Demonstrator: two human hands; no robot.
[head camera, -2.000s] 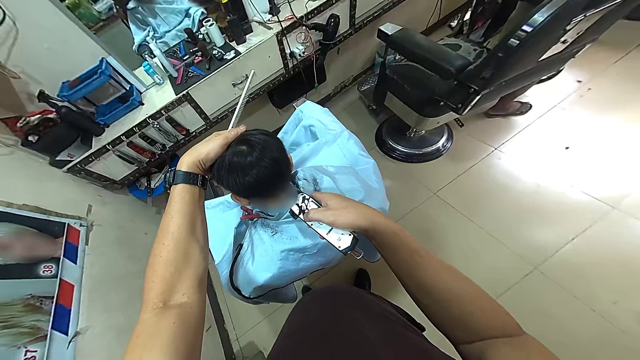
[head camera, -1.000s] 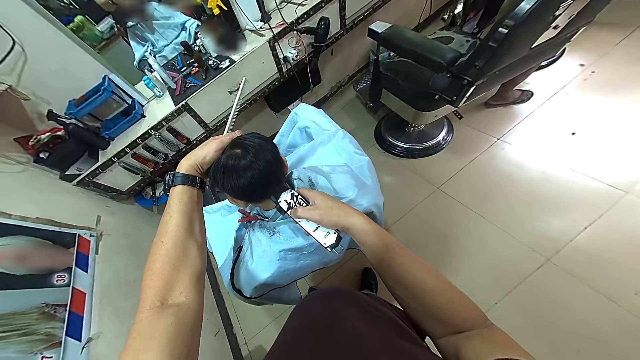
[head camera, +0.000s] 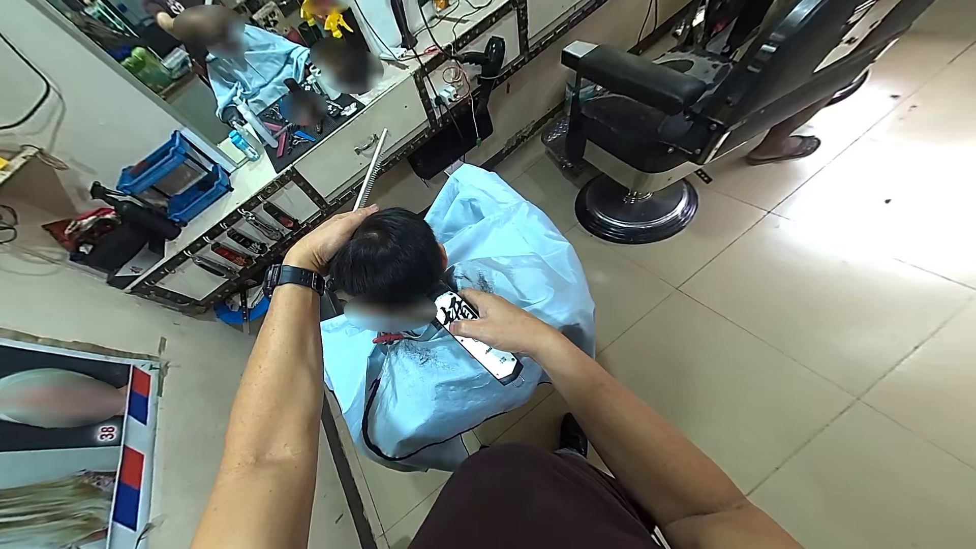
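A seated person's dark-haired head (head camera: 389, 255) is at the middle of the view, above a light blue cape (head camera: 503, 244) with cut hair on it. My left hand (head camera: 332, 238) rests on the side of that head, and a long pale comb (head camera: 371, 169) sticks up from its fingers, the grip partly hidden. In my right hand (head camera: 503, 324) is a black and white hair clipper (head camera: 488, 352), held between thumb and fingers. Its cutting end is against or very near the lower side of the head, by the ear; the blade is hidden.
A counter with drawers (head camera: 362, 141) runs behind the seated person, carrying a blue plastic basket (head camera: 171, 171) and grooming tools. A black hair dryer (head camera: 492, 57) hangs at its edge. A black barber chair (head camera: 640, 99) stands at right, another person's sandalled foot (head camera: 789, 149) beyond it.
My right hand has brought the clipper a little up and inward, closer to the side of the head than two seconds ago. My left hand stays on the head with the comb.
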